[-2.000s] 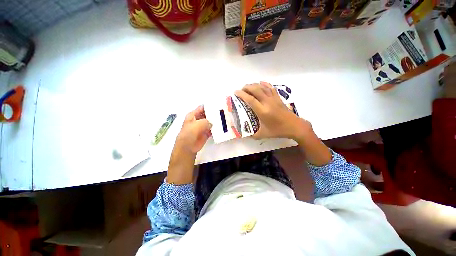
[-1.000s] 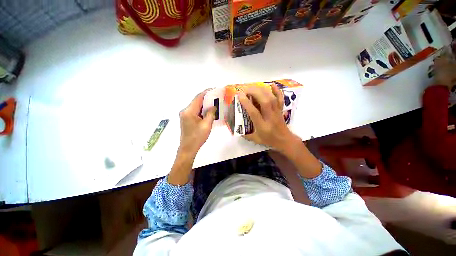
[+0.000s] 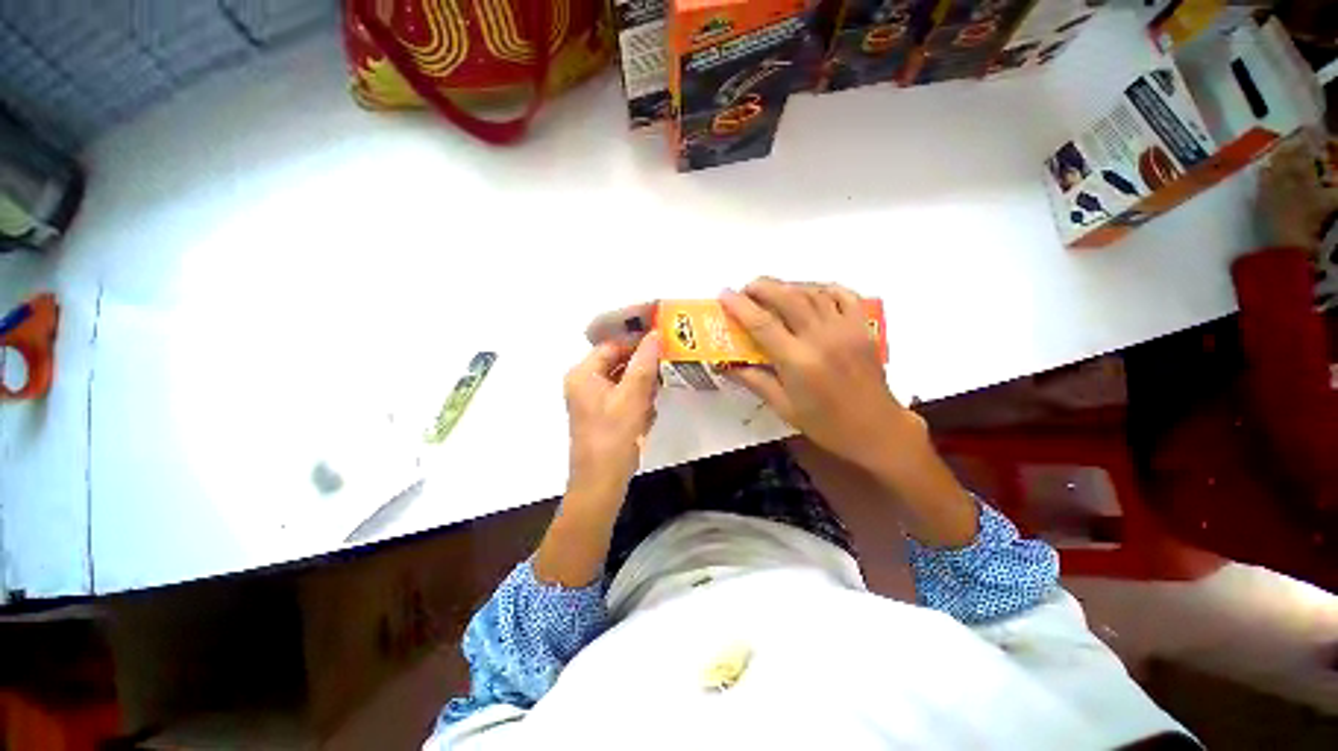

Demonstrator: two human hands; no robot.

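A printed carton [image 3: 707, 332] lies on its side near the table's front edge, its orange face up and a white printed side towards me. At its left end a pale flap with a dark slot sticks out. My left hand [image 3: 609, 404] has its thumb and fingers at this left end, by the flap. My right hand [image 3: 822, 360] lies over the carton's right part and grips it, hiding much of it. The inside of the carton is hidden.
A yellow-green knife [image 3: 464, 396] and a white slip [image 3: 385, 509] lie left of my hands. Upright cartons [image 3: 729, 103] and a red-gold bag [image 3: 477, 44] stand at the back. An open carton [image 3: 1145, 162] and another person's hand [image 3: 1294, 191] are at the right. A tape dispenser [image 3: 30, 348] is far left.
The carton has turned so that its orange face is up instead of its white printed side. My left hand has moved right, closer to the carton's end. The flap has tilted.
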